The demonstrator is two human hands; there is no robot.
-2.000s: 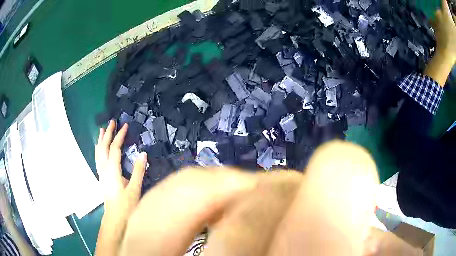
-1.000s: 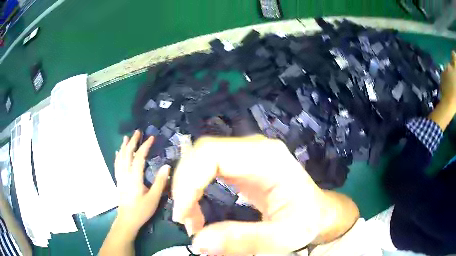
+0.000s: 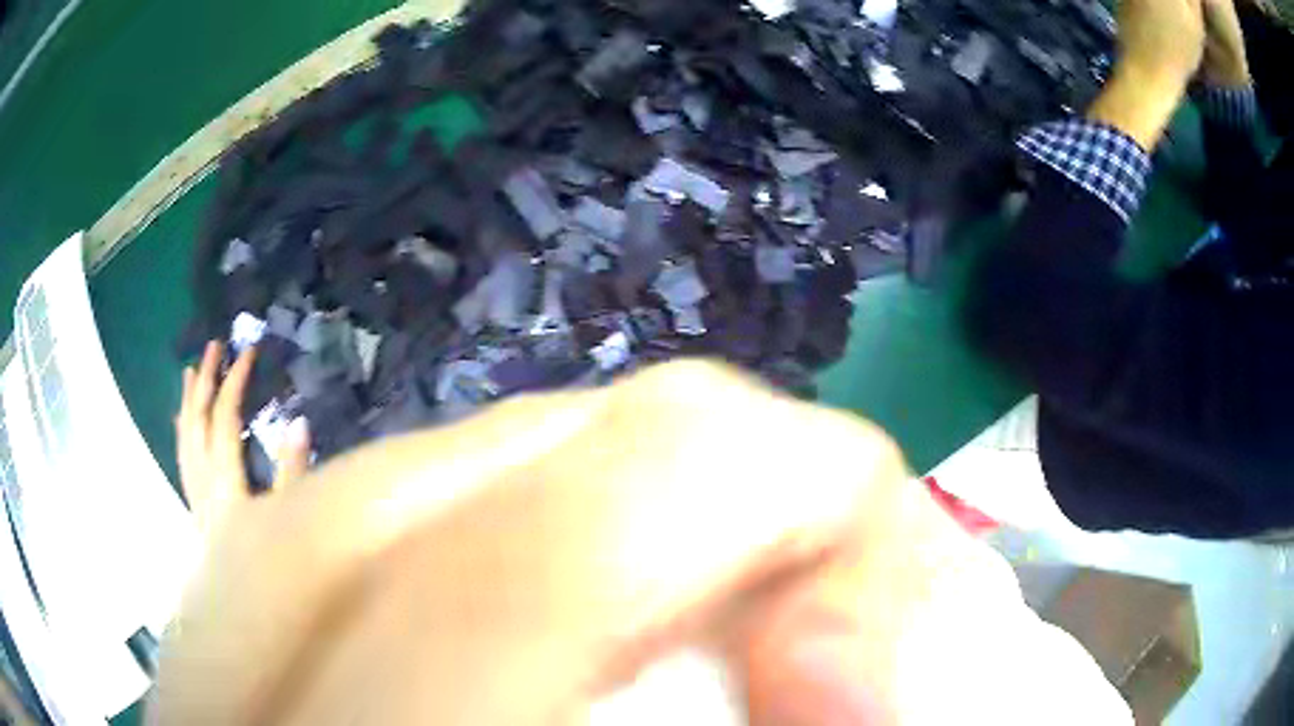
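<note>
A large heap of small black pieces (image 3: 412, 185) covers the green bench mat. Shiny grey pieces (image 3: 532, 202) lie scattered among them. My left hand (image 3: 234, 433) is at the heap's left edge, fingers spread, beside pale pieces; whether it touches any is unclear. My right hand (image 3: 625, 553) is very close to the camera, blurred and overexposed, and fills the lower middle. Its fingertips and anything between them are hidden. It covers the near part of the heap and part of my left hand.
White sheets (image 3: 64, 468) overlap at the left. A cream rail (image 3: 213, 149) separates the bench from the green belt (image 3: 128, 71). A person's sleeved arm (image 3: 1086, 284) reaches in at right. A brown box (image 3: 1121, 631) stands lower right.
My right hand has moved closer to the camera, and its curled fingers no longer show. The view has shifted, so the heap and my left hand appear farther left.
</note>
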